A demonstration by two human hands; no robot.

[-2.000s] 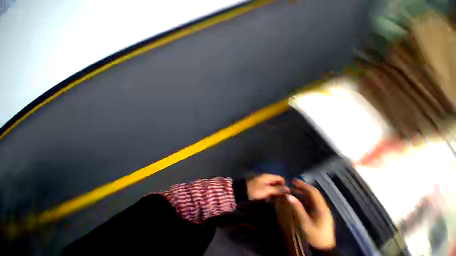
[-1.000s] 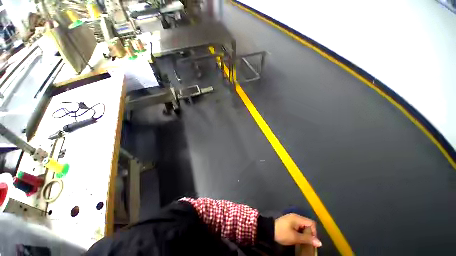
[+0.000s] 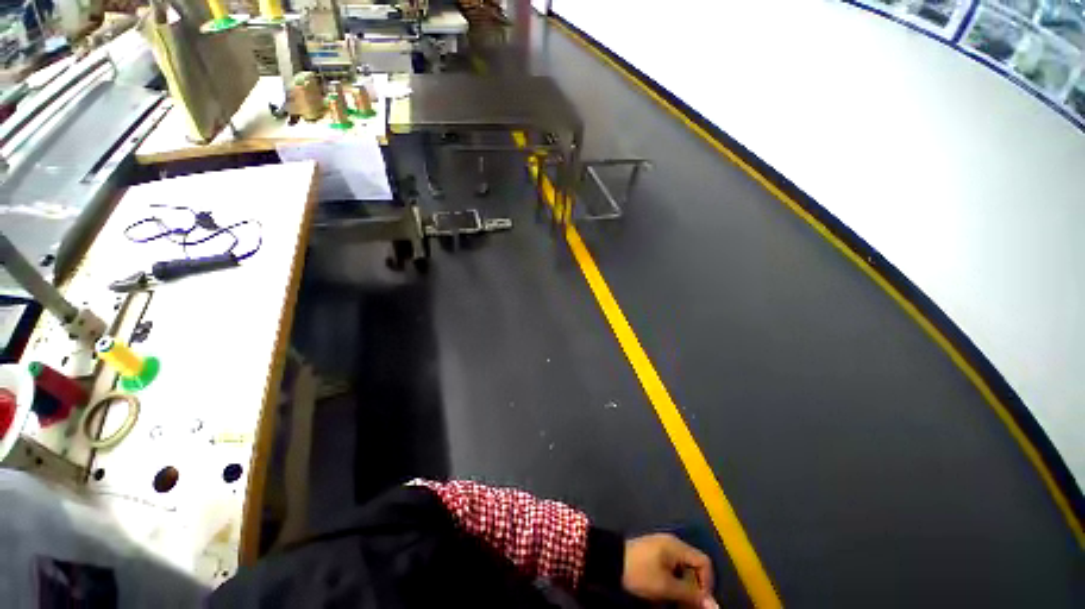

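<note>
My left hand [image 3: 666,569] is at the bottom edge, right of centre, below a red-and-white checked sleeve [image 3: 520,523] with a dark cuff. Its thumb and fingertips curl close together and are partly cut off by the picture's edge. I cannot make out anything between them. The brown piece does not show. My right hand is out of the picture.
A white machine table [image 3: 238,303] on the left holds a black corded tool [image 3: 196,267], a yellow thread spool [image 3: 123,359] and a tape roll [image 3: 111,420]. A brown bag [image 3: 196,71] stands behind. A metal table [image 3: 494,102] is farther off. A yellow line [image 3: 637,357] crosses the dark floor.
The view has swung from the lap to the machine table and floor at the left. The brown piece, held by both hands earlier and still at my left fingertips a second ago, is out of sight.
</note>
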